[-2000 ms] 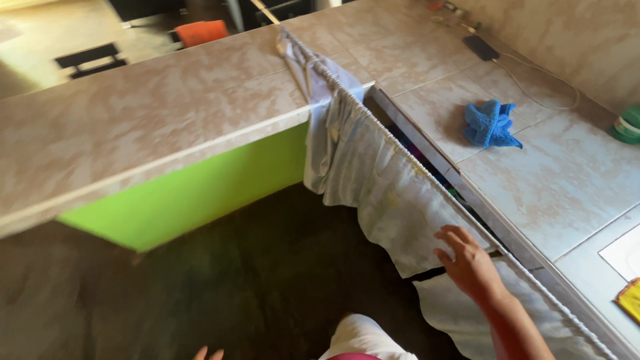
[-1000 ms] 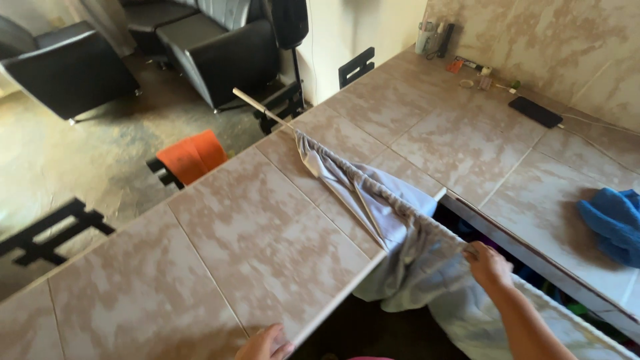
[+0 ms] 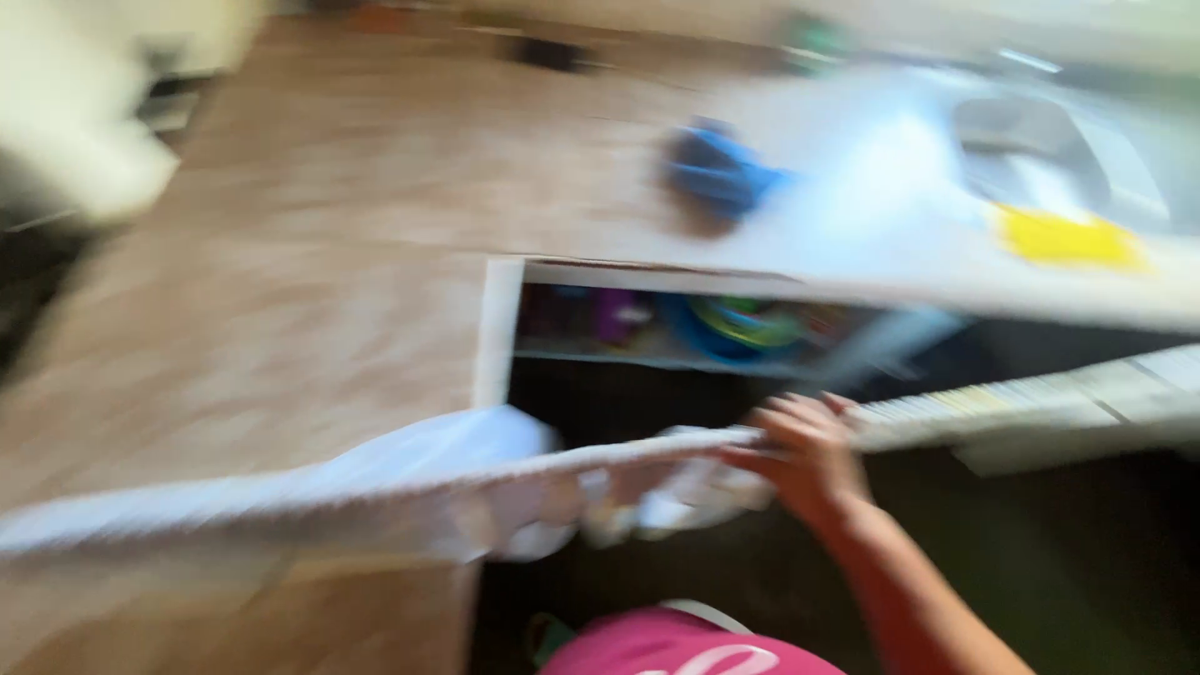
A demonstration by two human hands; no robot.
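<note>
My right hand (image 3: pixel 806 450) grips the gathered top edge of a pale fabric curtain (image 3: pixel 619 455), which is bunched along a rod. The curtain stretches across the view, its left part lying over the tiled countertop (image 3: pixel 281 328) and its right part in front of the cabinet opening. Some of the cloth hangs below my hand. Motion blur hides the finer folds and the rod itself. My left hand is outside the view.
Below the counter edge, an open shelf (image 3: pixel 600 358) holds a purple item (image 3: pixel 616 314) and colourful round containers (image 3: pixel 741 328). On the counter are a blue cloth (image 3: pixel 722 173), a yellow cloth or sponge (image 3: pixel 1069 236), a dark phone (image 3: pixel 548 53) and a sink (image 3: pixel 1031 150).
The view has swung right, bringing the sink in. The curtain has come away from the cabinet front, exposing the shelf, with my right hand on its top edge. My left hand has left the view.
</note>
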